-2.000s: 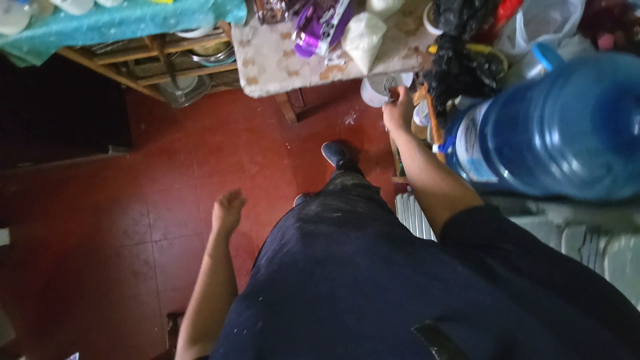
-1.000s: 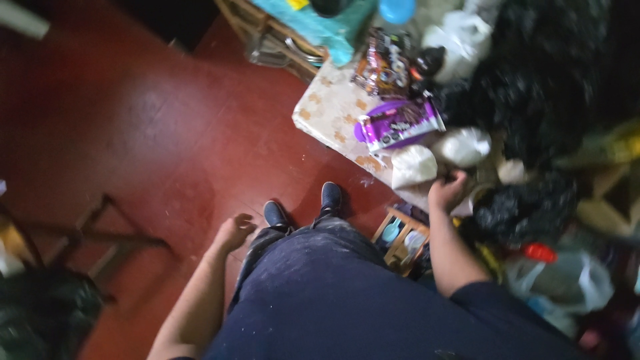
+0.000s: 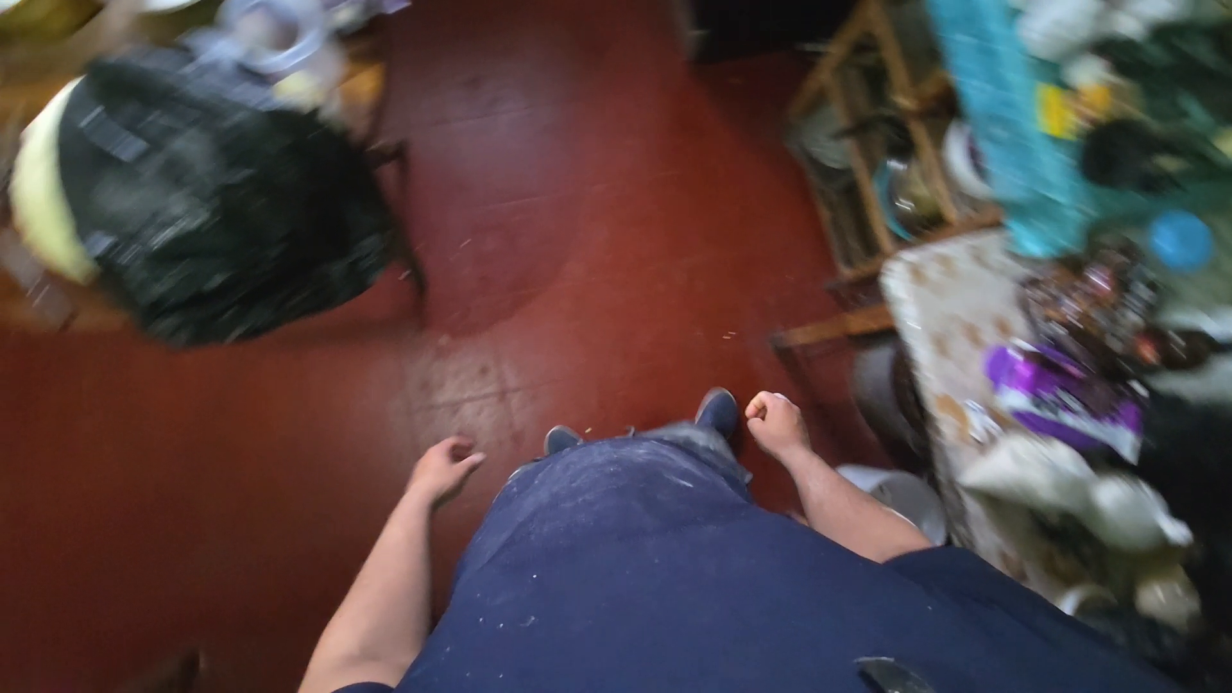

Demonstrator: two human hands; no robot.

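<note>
My left hand (image 3: 445, 472) hangs over the red floor (image 3: 539, 241), its fingers loosely bent and apart, with nothing seen in it. At the right of my shoes, my right hand (image 3: 776, 423) is curled; whether something small is inside it I cannot tell. The table with a patterned cover (image 3: 948, 327) stands to the right of that hand, without contact. On it lie a purple package (image 3: 1064, 399), brown shiny packets (image 3: 1092, 298) and white plastic bags (image 3: 1030, 472). A white bucket (image 3: 900, 496) is partly hidden behind my right forearm.
A dark plastic bag (image 3: 231, 202) covers something beside a pale yellow round thing (image 3: 46, 183) at the upper left. A wooden shelf (image 3: 871, 144) with dishes stands at the upper right, near a table with a turquoise cover (image 3: 1006, 125). Bare red floor runs between them.
The view has turned left, bringing the covered bag into fuller sight. My right hand, a second ago by the white bags on the patterned table, is now over the floor beside my shoe.
</note>
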